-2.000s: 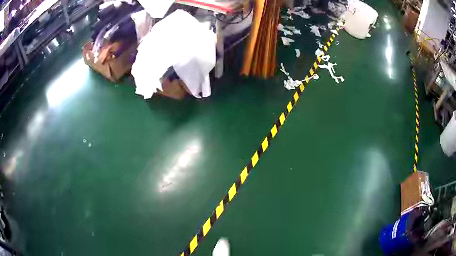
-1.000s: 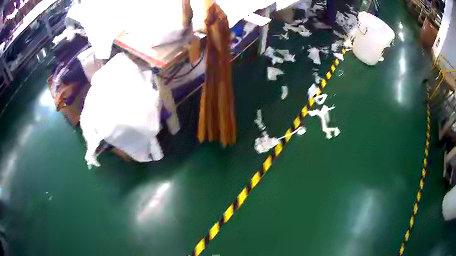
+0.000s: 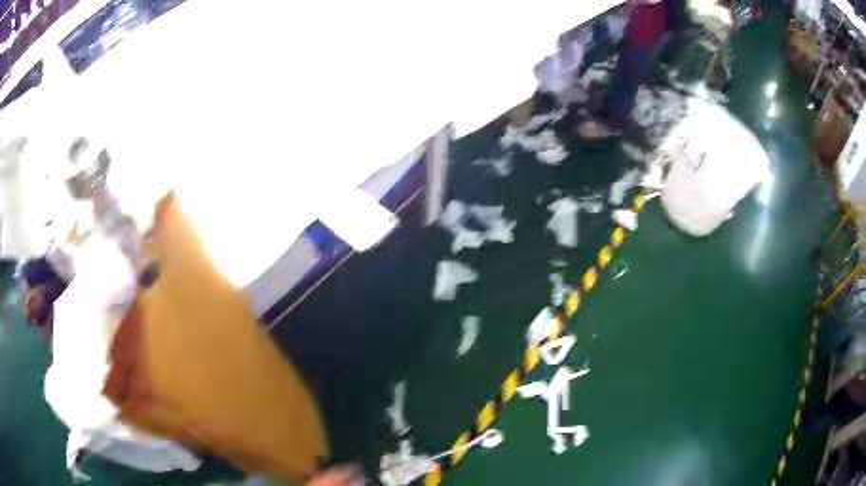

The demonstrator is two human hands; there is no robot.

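Observation:
An orange-tan card panel (image 3: 223,351) hangs beside the table's near end at left, blurred, with its curved lower edge close to the floor. A small blurred part of a hand, apparently my left hand (image 3: 337,476), shows at the bottom edge, by the panel's lower corner. Its fingers are cut off and blurred, so I cannot tell if it grips the panel. My right hand is out of the picture. A long table (image 3: 380,71) with an overexposed white top runs to the upper right.
White cloth (image 3: 85,351) hangs at far left. White scraps (image 3: 480,224) lie on the green floor beside the table. A large white tub (image 3: 712,171) stands at upper right, by yellow-black tape (image 3: 591,277). A person (image 3: 638,66) stands behind the scraps.
The view has moved closer to the table. The orange-tan panels, which hung further off as a narrow bundle, now look large and wide at left. Part of a hand has appeared at the bottom.

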